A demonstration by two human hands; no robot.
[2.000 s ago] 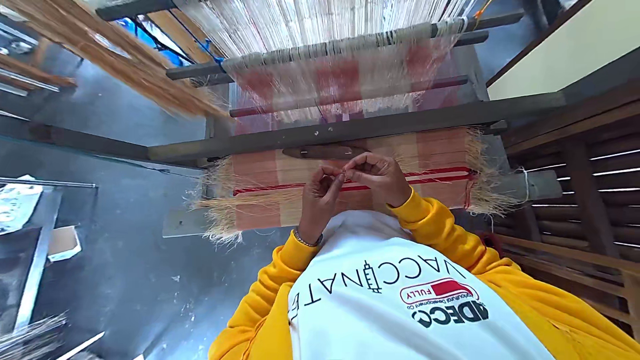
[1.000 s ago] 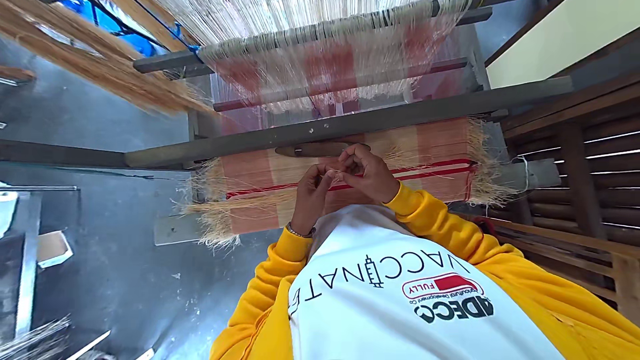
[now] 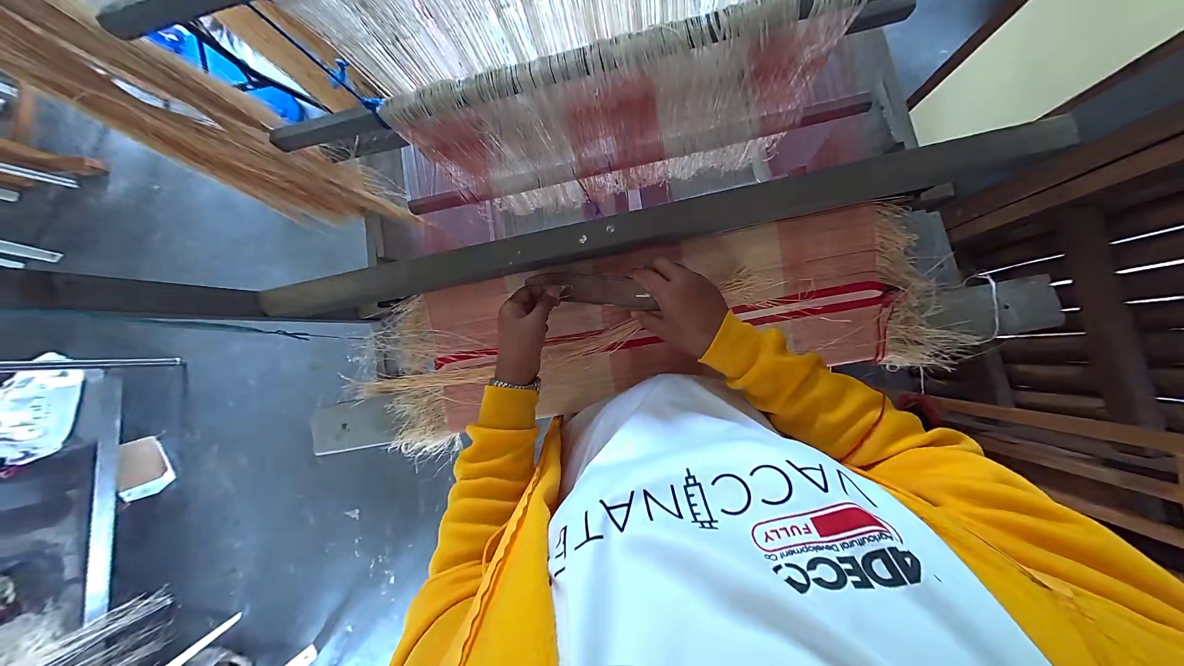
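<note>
My left hand [image 3: 525,328] pinches the left end of a boat-shaped wooden weaving shuttle [image 3: 606,290], and my right hand [image 3: 682,305] grips its right end. The shuttle lies over the woven cloth [image 3: 828,242], which has orange and tan bands, red stripes and frayed fibre edges. Loose pale fibres [image 3: 601,344] lie across the cloth between my hands. A dark wooden beam [image 3: 518,248] of the loom crosses just beyond the shuttle. Farther off, pale and red warp threads [image 3: 610,111] run through the loom. The palm sides of both hands are hidden.
A hank of brown fibre [image 3: 176,120] hangs at upper left. The cloth beam's ends [image 3: 1017,305] stick out past the cloth. At right stands a slatted wooden wall [image 3: 1110,314]. A small open box [image 3: 143,467] and a metal frame [image 3: 104,499] are at lower left.
My hands were close together over the cloth, fingertips meeting, with the shuttle lying just beyond them. They have moved apart and forward and taken hold of the shuttle's two ends.
</note>
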